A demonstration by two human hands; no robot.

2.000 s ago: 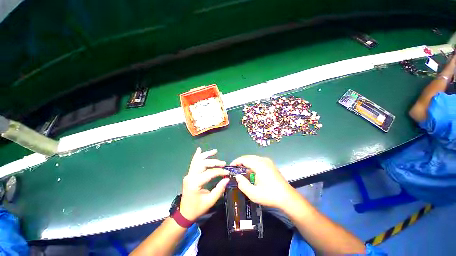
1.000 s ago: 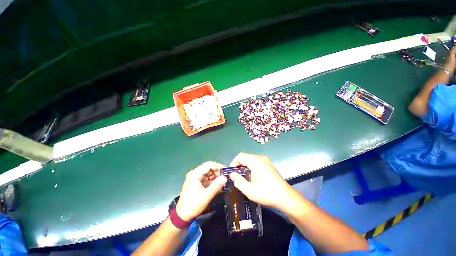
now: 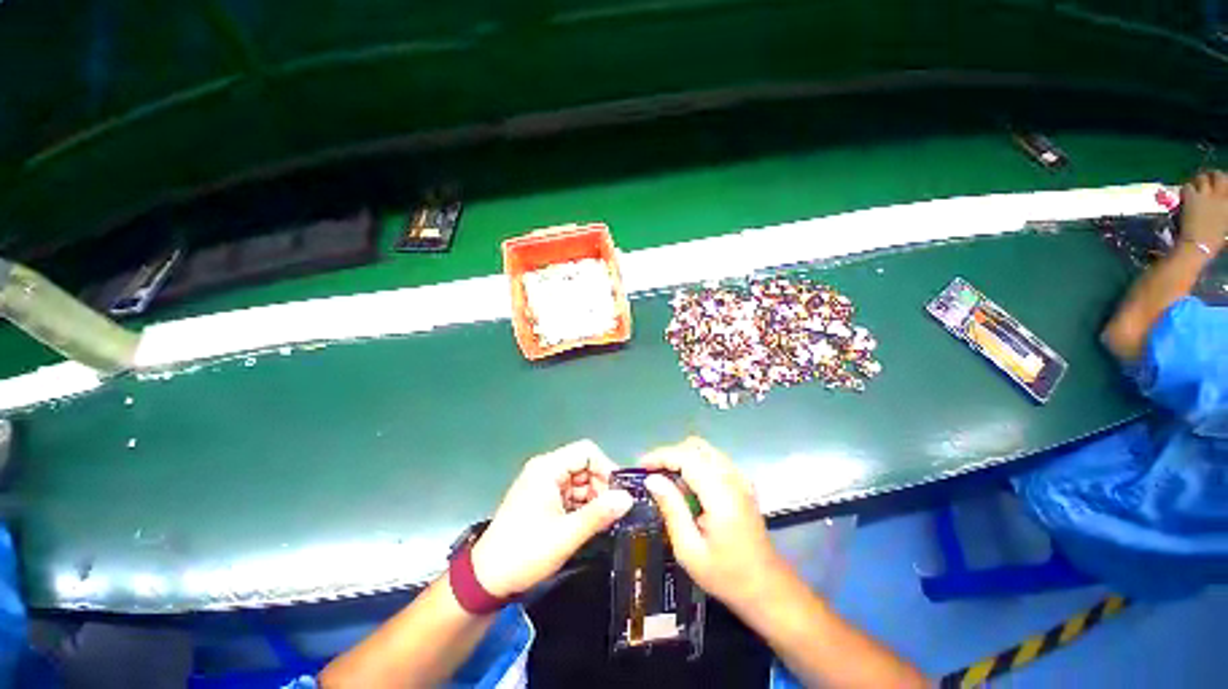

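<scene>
An open phone assembly (image 3: 646, 586), dark with an orange-gold strip and a white label near its lower end, is held upright in front of me at the bench edge. My left hand (image 3: 550, 522) has its thumb at the phone's top left, its other fingers curled. My right hand (image 3: 714, 518) holds the phone's top right end, thumb and fingers on it. The fingers hide much of the top end; I cannot tell whether a small module is between them. A loose pile of small modules (image 3: 768, 339) lies on the bench.
An orange bin (image 3: 625, 289) holds white scraps, left of the pile. Another open phone (image 3: 997, 339) lies right of it. Phones, including one at the left (image 3: 430, 226), lie on the green conveyor beyond the white strip (image 3: 445, 302). A neighbouring person's arm (image 3: 1161, 299) is at the right.
My left fingers, spread two seconds ago, are now curled at the phone's top. My view has shifted slightly. The neighbour's hand has moved a little.
</scene>
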